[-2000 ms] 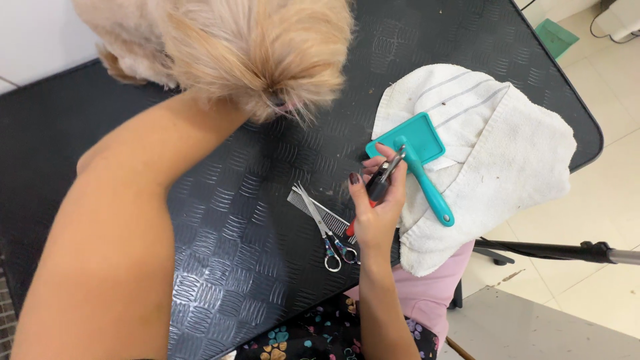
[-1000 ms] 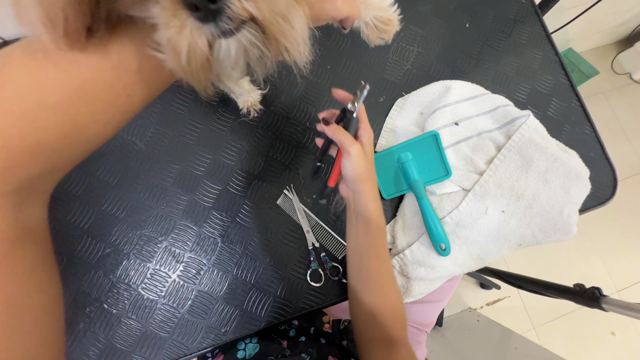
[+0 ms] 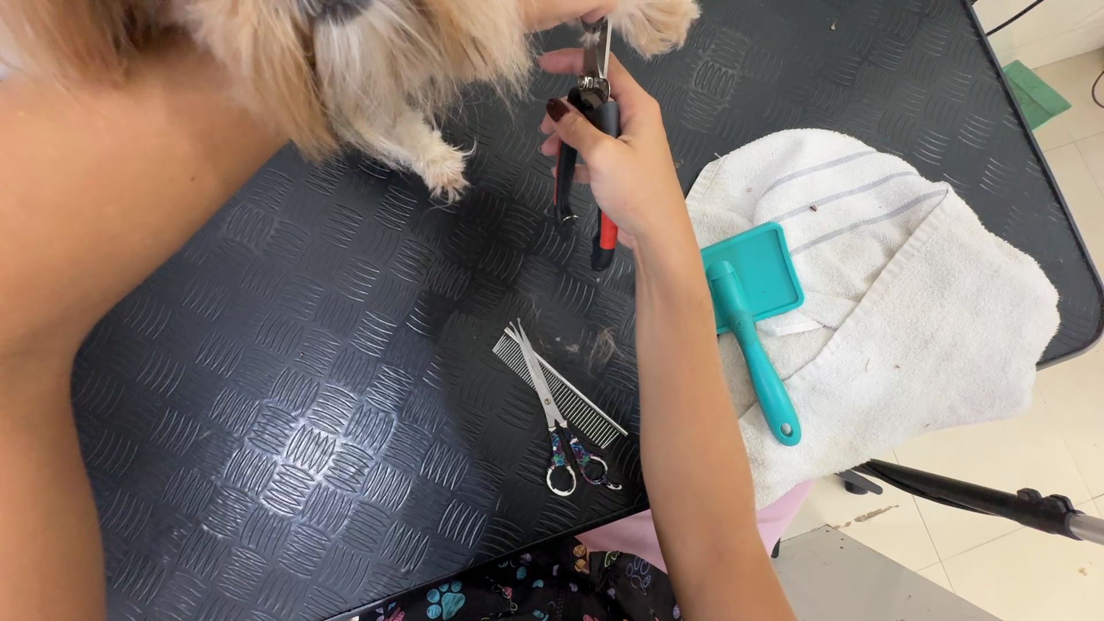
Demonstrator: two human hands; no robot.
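Note:
My right hand (image 3: 617,142) is wrapped around black-and-red nail clippers (image 3: 588,112), their metal jaws pointing up at the dog's raised paw. Fingers of my left hand (image 3: 565,10) show at the top edge, beside that furry paw (image 3: 651,24); the arm reaches under the dog (image 3: 379,60), and most of the hand is hidden behind fur. The dog's other front paw (image 3: 444,168) rests on the black table. Below my right hand, scissors (image 3: 545,388) with patterned handles lie across a metal comb (image 3: 573,401).
A teal slicker brush (image 3: 759,328) lies on a white towel (image 3: 931,345) at the right of the textured black table (image 3: 259,362). Loose hair (image 3: 601,345) is near the comb. Past the table edge are a black pole (image 3: 966,496) and a green object (image 3: 1035,95) on the floor.
My right hand has moved up with the clippers, from beside the brush to the dog's raised paw. The dog's face and front paws came into sight after the first frame.

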